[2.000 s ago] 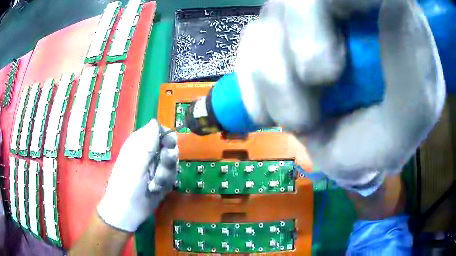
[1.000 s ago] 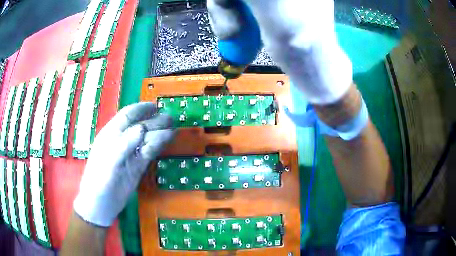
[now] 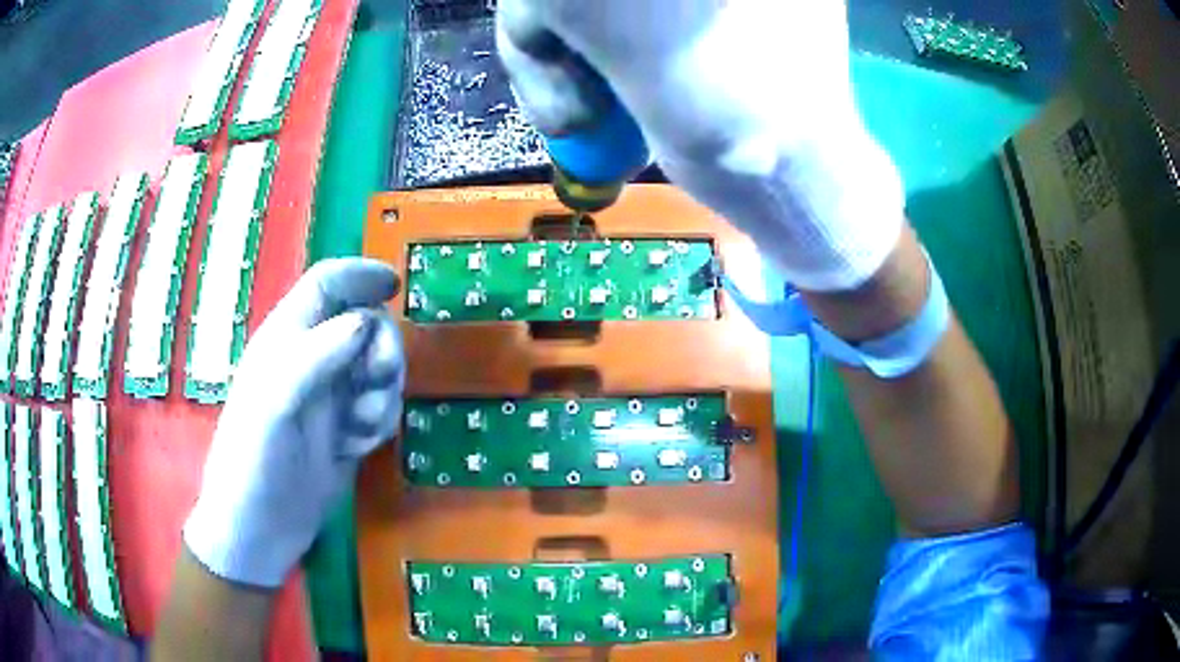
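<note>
An orange-brown fixture lies in front of me with three green circuit boards in its pockets: a far one, a middle one and a near one. My right hand, in a white glove, holds the electric screwdriver, its bit pointing down at the far board's upper edge near the middle. My left hand, gloved, is beside the fixture's left edge, fingers curled together. Whether it holds a small screw cannot be seen. A black tray of tiny silver screws lies beyond the fixture.
White-and-green units lie in rows on a red sheet at left. A brown carton stands at right. A green board with pins lies at the far right. A thin blue cord runs beside the fixture.
The screwdriver has swung from the far board's left end to its upper middle edge. My left hand has drawn back off the far board to the left. More of the boards now shows.
</note>
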